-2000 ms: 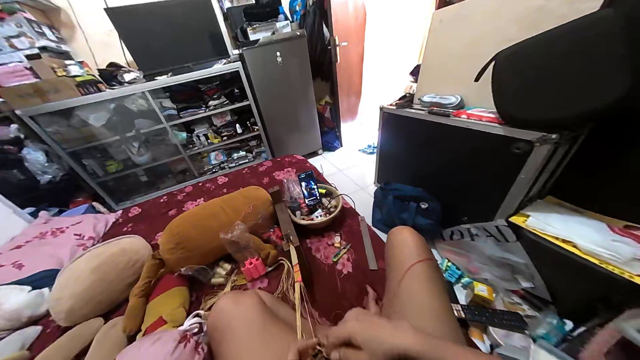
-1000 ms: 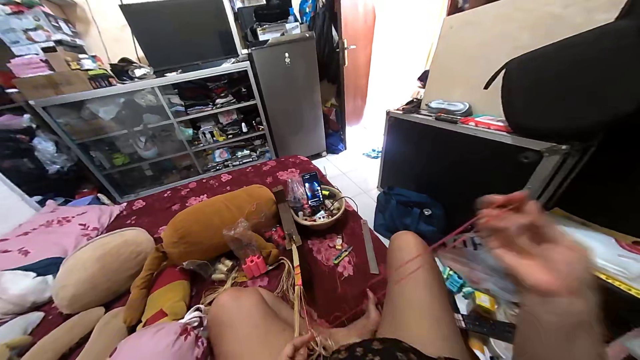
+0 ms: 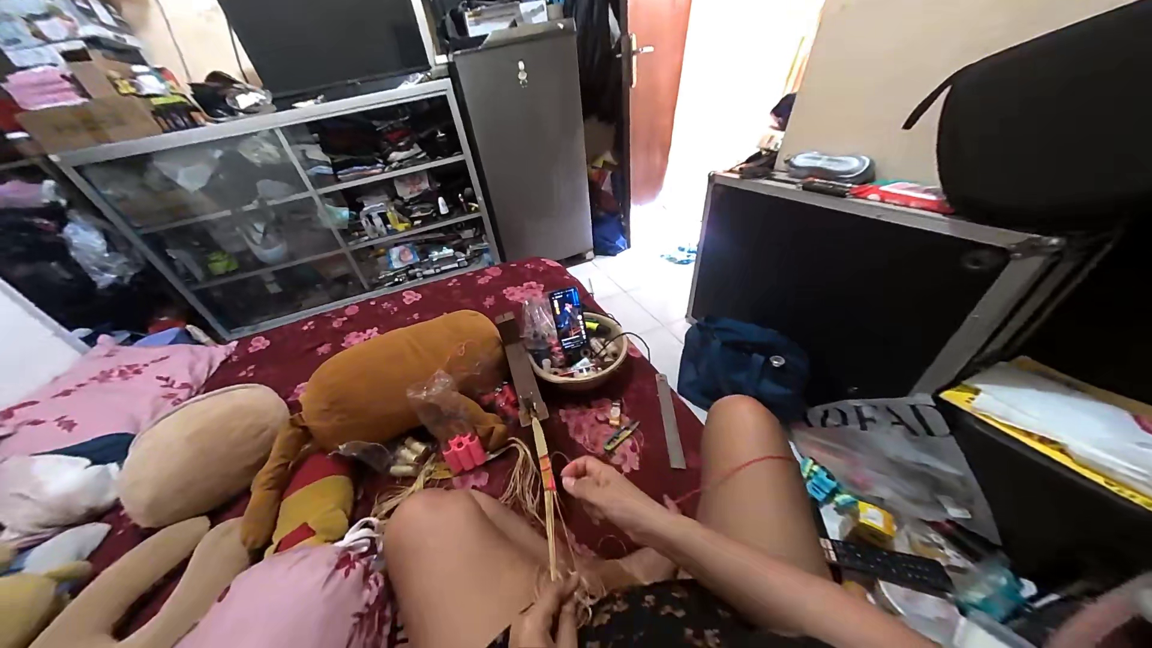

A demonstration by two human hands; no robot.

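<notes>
A narrow bundle of pale fibre strands (image 3: 550, 513), wrapped with red thread, runs from a wooden board (image 3: 520, 369) with a metal clip toward my lap. At its near end my left hand (image 3: 547, 612) pinches the strands. Beside the red wrapping is my right hand (image 3: 601, 486), thumb and forefinger closed together on what looks like the thin red thread (image 3: 742, 468), which also lies across my right thigh. Loose pale fibres (image 3: 517, 477) spread left of the bundle. Pink plastic rollers (image 3: 464, 453) and several thread spools (image 3: 410, 457) lie close by.
A basket (image 3: 585, 378) holds small items and a lit phone (image 3: 568, 319). A metal ruler (image 3: 670, 423) and a small cutter-like tool (image 3: 621, 436) lie on the red floral bedding. A brown bolster (image 3: 400, 378) and pillows are at left; a blue bag (image 3: 742, 364) and a remote control (image 3: 886, 565) are at right.
My right hand was raised out to the right with red thread stretched from it one second ago; it is now beside the wrapped bundle. My left hand stays at the near end.
</notes>
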